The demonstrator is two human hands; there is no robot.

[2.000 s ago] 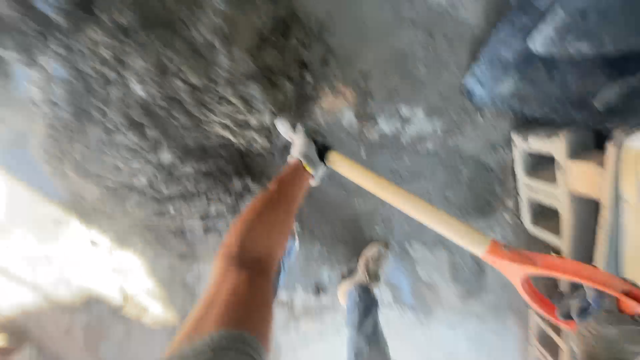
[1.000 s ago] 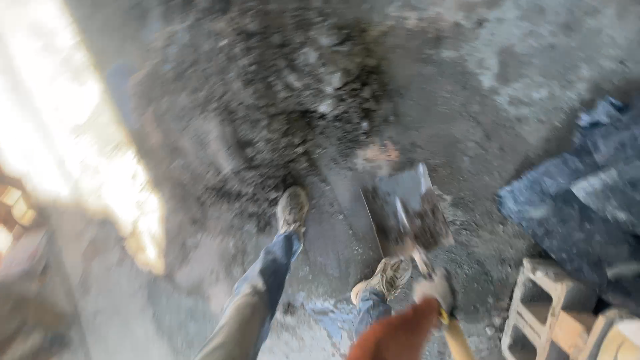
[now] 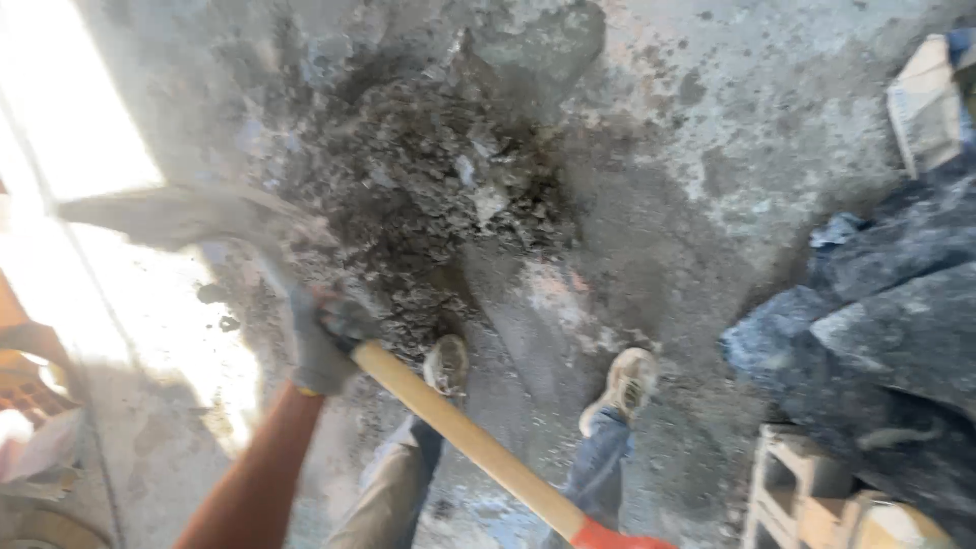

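My left hand (image 3: 324,343), in a grey work glove, grips a shovel low on its wooden shaft (image 3: 465,435), beside the neck. The blurred shovel blade (image 3: 175,217) extends to the left, over the edge of a pile of wet dark mortar or concrete mix (image 3: 435,175). At the bottom edge, the start of the shovel's orange-red handle (image 3: 610,537) shows. My right hand is out of view. Both my shoes stand on the floor just below the pile.
Dark plastic sheeting or sacks (image 3: 900,328) lie at the right, above a hollow concrete block (image 3: 789,476). A whitish bag or box (image 3: 926,107) is at the upper right. Orange and yellow objects (image 3: 27,366) lie at the left, near bright sunlight on the concrete floor.
The shovel blade has moved from beside my foot, right of the pile, to the pile's left side, with my gloved left hand on the shaft. The view has shifted.
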